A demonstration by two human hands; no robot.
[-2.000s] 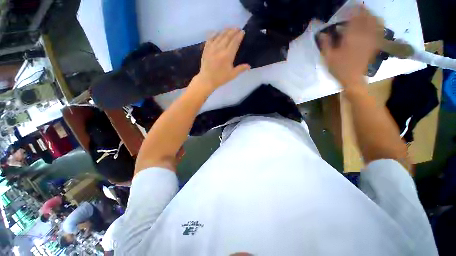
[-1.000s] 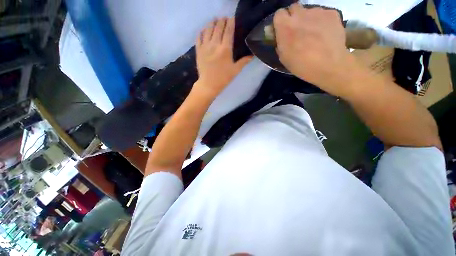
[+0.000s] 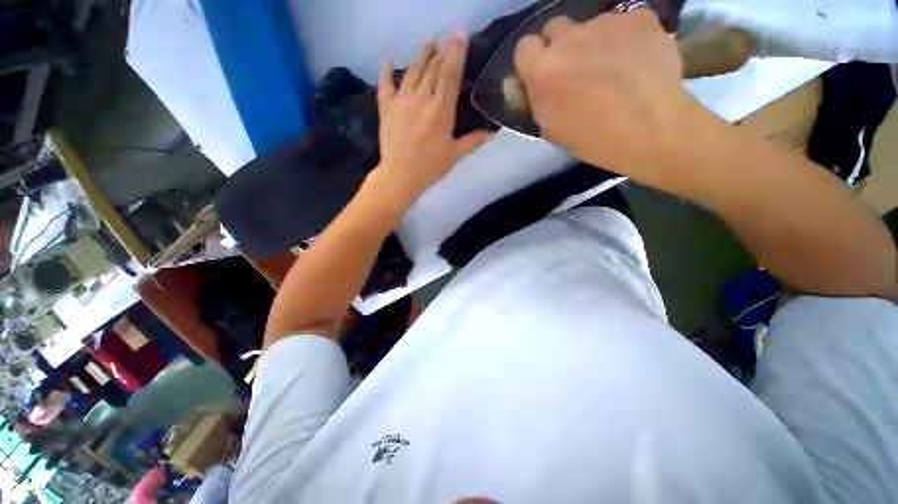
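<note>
My right hand point(image 3: 610, 89) is closed round the handle of the steam iron point(image 3: 499, 87), whose pointed dark soleplate faces left, over the black garment piece point(image 3: 356, 115). My left hand point(image 3: 421, 113) lies flat on the garment piece with its fingers spread, just left of the iron's tip. The garment piece lies along the sleeve board point(image 3: 271, 192), whose plain dark rounded end sticks out at the left. A black cloth part point(image 3: 522, 209) lies at the table's near edge. The white-wrapped iron hose point(image 3: 807, 30) runs right from the handle.
The white table point(image 3: 345, 34) carries a flat blue strip point(image 3: 258, 79) at its left. An open carton point(image 3: 182, 310) with black cloth stands below left. A brown carton point(image 3: 788, 123) with black cloth point(image 3: 849, 118) is at the right. A blue item point(image 3: 750, 303) lies by my right elbow.
The iron has moved left from the table's right side onto the garment piece, near my left hand. The garment piece has shortened toward the right, baring more of the board's end.
</note>
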